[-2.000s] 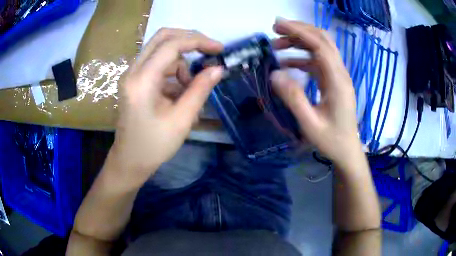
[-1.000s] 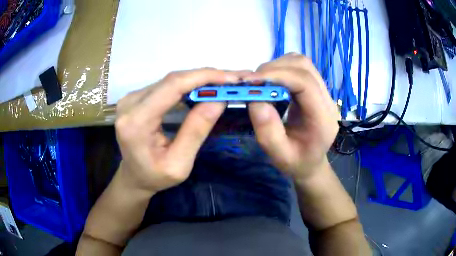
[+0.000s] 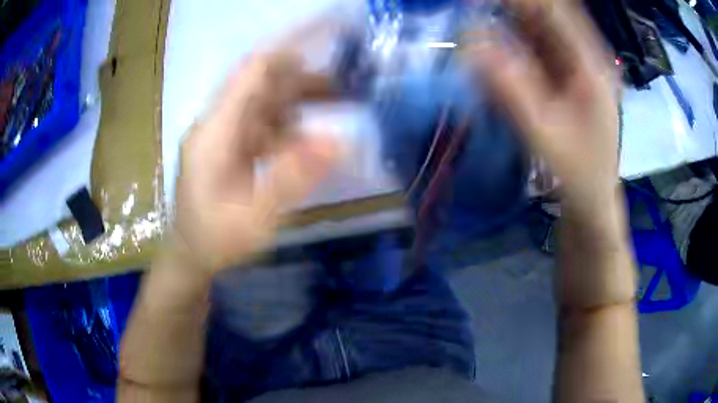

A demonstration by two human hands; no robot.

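A blue-black power bank housing is strongly blurred, over the bench edge right of centre. Thin red and pale wires run along its left side. Blurred silver and dark parts are at its upper end. My right hand is at its upper right and holds it; the exact grip is blurred. My left hand is left of the housing, thumb and fingers apart, with nothing visible between them. Its fingertips are near a dark blurred part at the housing's upper left; whether they touch cannot be told.
A blue bin of boards and wires is at upper left. A black pad lies on the taped brown cardboard. A lower blue crate is below the bench edge. Black equipment with a red light is at upper right.
The housing has turned from its port end facing me to showing wires, and moved right and up. My left hand has come away from its port end. My right hand has moved up and right.
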